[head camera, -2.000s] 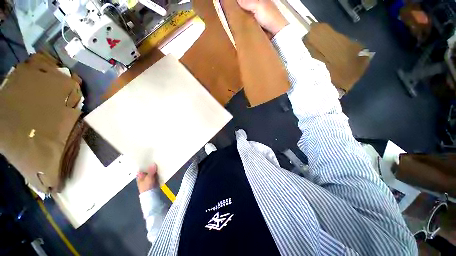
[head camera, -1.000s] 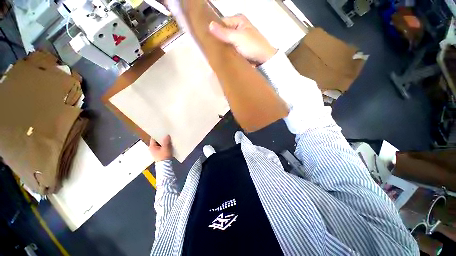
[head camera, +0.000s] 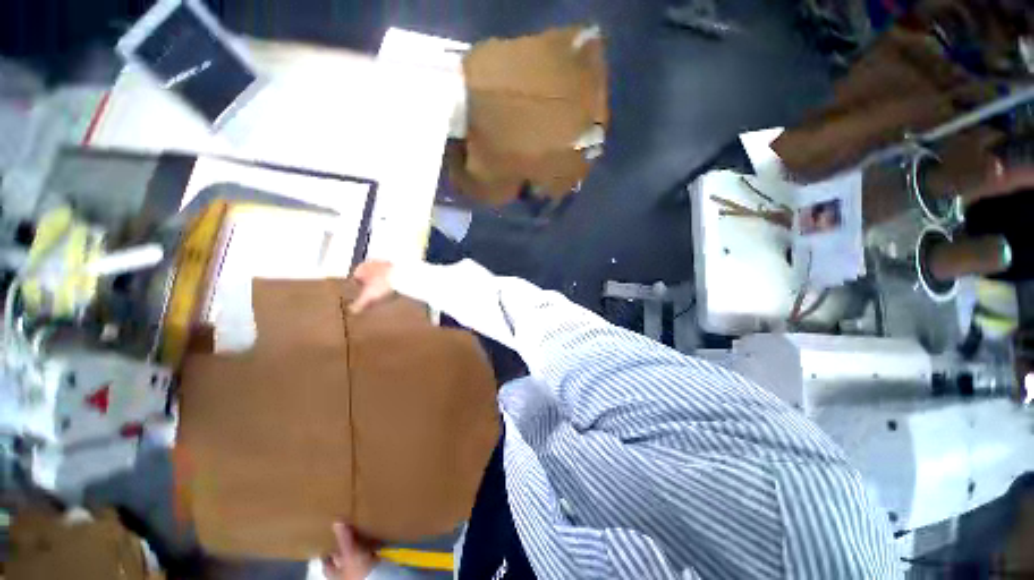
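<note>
A wide brown bag panel (head camera: 420, 419) with notched corners and a seam down its middle is spread in front of me, beside the white sewing machine head (head camera: 96, 397). My right hand (head camera: 372, 286) holds the panel's far edge at the seam. My left hand (head camera: 349, 555), partly cut off by the bottom edge, pinches the near edge at the seam's other end. The fingers under the panel are hidden. The view is somewhat blurred.
A small dark screen (head camera: 193, 59) stands at the back left. Brown panels (head camera: 533, 108) are stacked beyond the white table (head camera: 329, 102). More brown pieces (head camera: 68, 549) lie bottom left. Another white machine (head camera: 850, 380) and a white stand (head camera: 731, 266) are at the right.
The view has swung to the right. The pale side of the panel has turned out of sight and the brown side now faces up, opened flat between both hands.
</note>
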